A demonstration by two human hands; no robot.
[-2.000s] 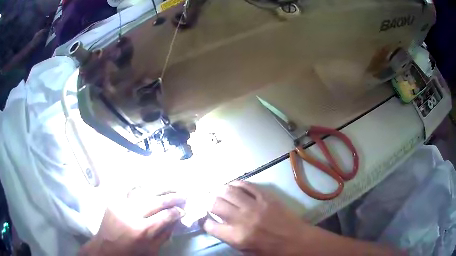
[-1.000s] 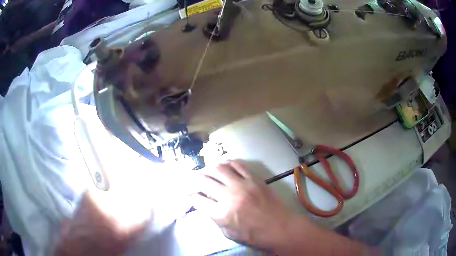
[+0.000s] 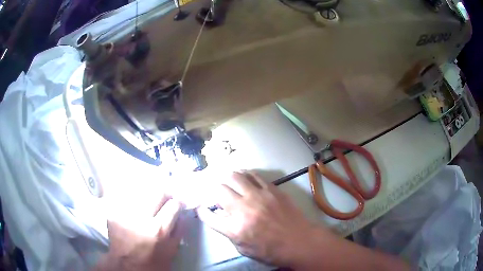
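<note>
White fabric (image 3: 32, 143) is bunched at the left and runs into the overexposed area under the needle. The presser foot and needle area (image 3: 191, 153) is a small dark metal cluster at the head's lower left end. My left hand (image 3: 143, 233) lies low in the view, fingers on the white cloth in front of the needle. My right hand (image 3: 254, 211) lies flat to its right, fingertips near the presser foot and pressing on the cloth. A small dark mark shows between the hands. Glare hides the cloth's edges and the fingertips' exact hold.
Scissors with orange-red handles (image 3: 347, 182) lie on the machine bed, right of my right hand. The brown sewing machine head (image 3: 296, 63) spans the back. A bobbin tray (image 3: 456, 120) sits at the right end. A white rounded bar (image 3: 82, 153) stands left of the needle. Crumpled translucent material (image 3: 423, 227) is lower right.
Since two seconds ago, my right hand has moved forward toward the presser foot and flattened. My left hand moved left and blurred one second ago, and is now back near the right hand. The view shifted slightly.
</note>
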